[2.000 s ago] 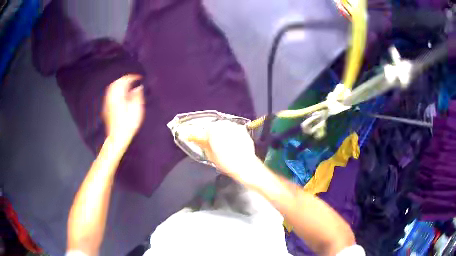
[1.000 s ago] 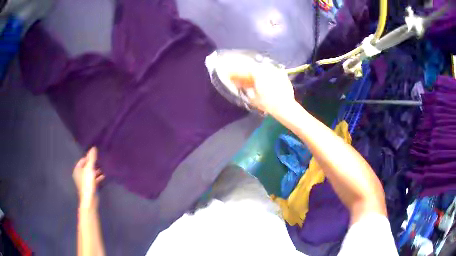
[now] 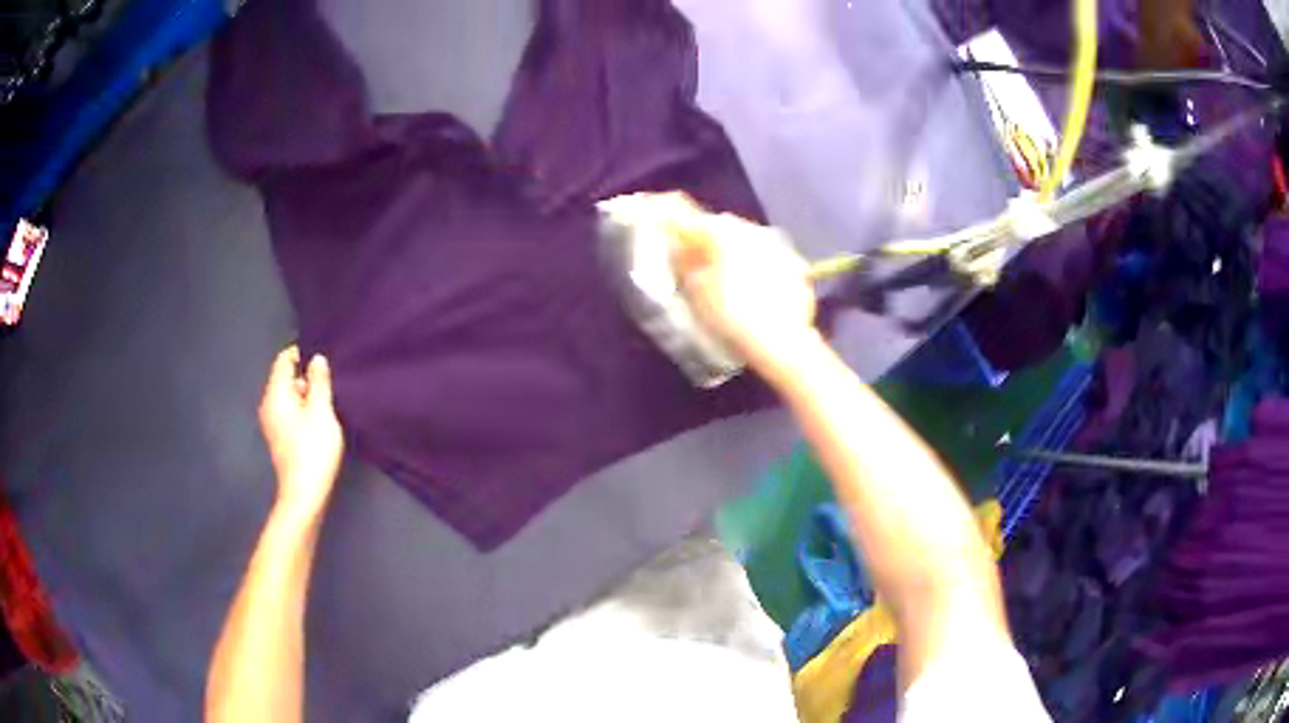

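Note:
Dark purple trousers (image 3: 467, 311) lie spread on the grey cloth-covered table (image 3: 156, 381), legs towards the top of the view with a gap between them. My left hand (image 3: 303, 424) pinches their left edge between thumb and fingers. My right hand (image 3: 756, 290) is shut on the handle of the silver iron (image 3: 657, 290), which is on the right part of the trousers, its pointed end towards the upper left. The iron is somewhat blurred, and my hand hides most of its handle.
A yellowish hose (image 3: 1081, 99) tied with white strips runs right from the iron. A red-and-white label (image 3: 21, 269) is at the far left edge. Purple gathered garments (image 3: 1230, 551) hang at right. Blue and yellow cloth (image 3: 848, 657) lies below right, near green floor.
The iron went up and right, then slightly down, and now sits over the trousers. My left hand moved off the cloth's middle to its left edge. The view has shifted.

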